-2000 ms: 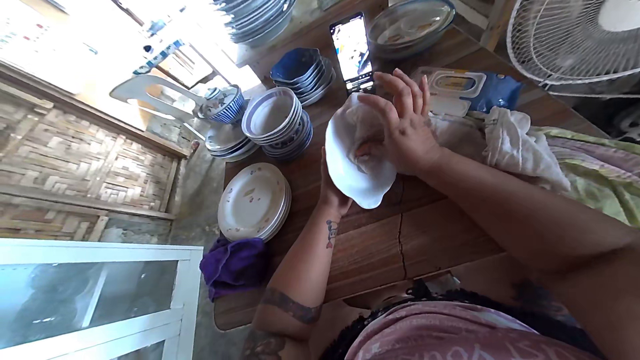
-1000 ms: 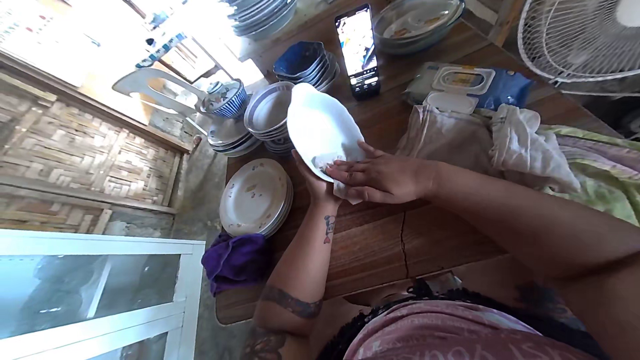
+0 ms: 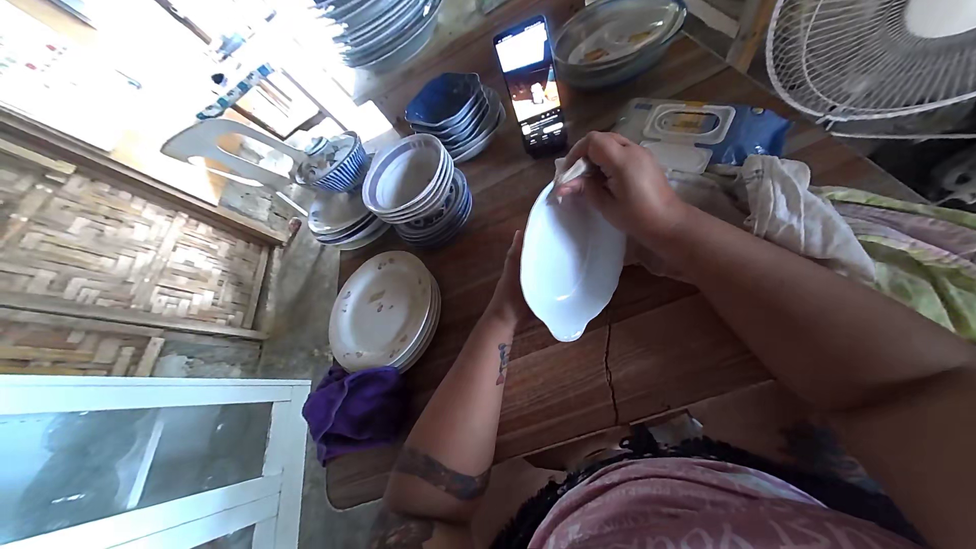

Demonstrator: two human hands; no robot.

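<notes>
My left hand (image 3: 512,278) supports a white oval dish (image 3: 570,259) with small end lugs from its left side and beneath; most of its fingers are hidden. At the dish's far rim, my right hand (image 3: 621,183) pinches a thin whitish cloth (image 3: 572,175) against the edge. Left of the dish are a stack of cream plates (image 3: 381,313) with a faint pattern, a stack of white bowls (image 3: 408,179) and several blue bowls (image 3: 450,110). A purple cloth (image 3: 357,408) touches the plates' near edge.
A lit smartphone (image 3: 531,88) stands beyond the dish on the wooden table (image 3: 549,389). Glass dishes (image 3: 618,42), a wet-wipes pack (image 3: 694,130) and crumpled cloths (image 3: 793,206) lie farther right, near a white fan (image 3: 877,61). A white-framed glass cabinet (image 3: 152,457) is at the lower left.
My right hand has moved with the cloth from the dish's near end to its far end. The dish has shifted right and toward me since one second ago.
</notes>
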